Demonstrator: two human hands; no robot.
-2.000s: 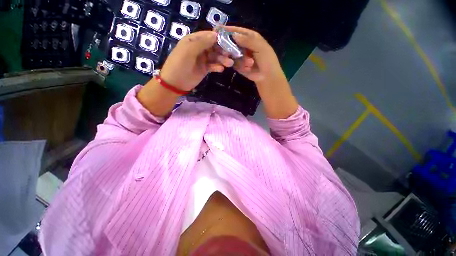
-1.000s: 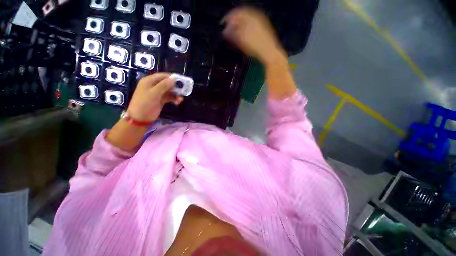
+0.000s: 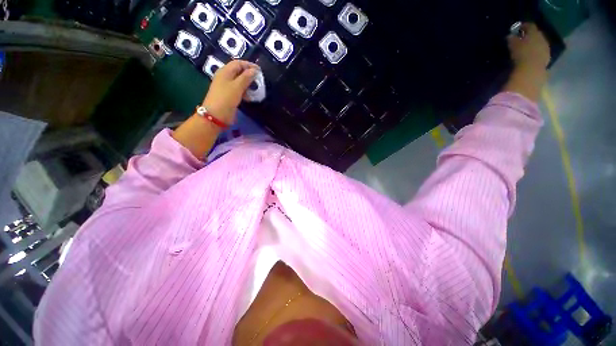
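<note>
My left hand (image 3: pixel 230 89) holds a silver-white square part (image 3: pixel 255 85) between thumb and fingers, over the near left edge of the black blister tray (image 3: pixel 324 101). Silver-white parts with dark round centres (image 3: pixel 279 44) sit in several pockets at the tray's left and back; the pockets nearer me at the right show no parts. My right hand (image 3: pixel 529 48) is stretched far out to the right over a dark area, with its fingers around a small shiny part (image 3: pixel 517 29), mostly hidden by the fingers.
A pinkish part (image 3: pixel 159 47) lies left of the tray near a small red piece (image 3: pixel 145 22). Green mat (image 3: pixel 405 137) shows at the bench edge. Grey floor with yellow lines and a blue plastic item (image 3: pixel 557 312) lie at the right. White paper (image 3: pixel 19 145) is at the left.
My right hand has moved far out to the right, away from the tray, after leaving the part it shared with my left hand. My left hand keeps hold of its part. The view has turned.
</note>
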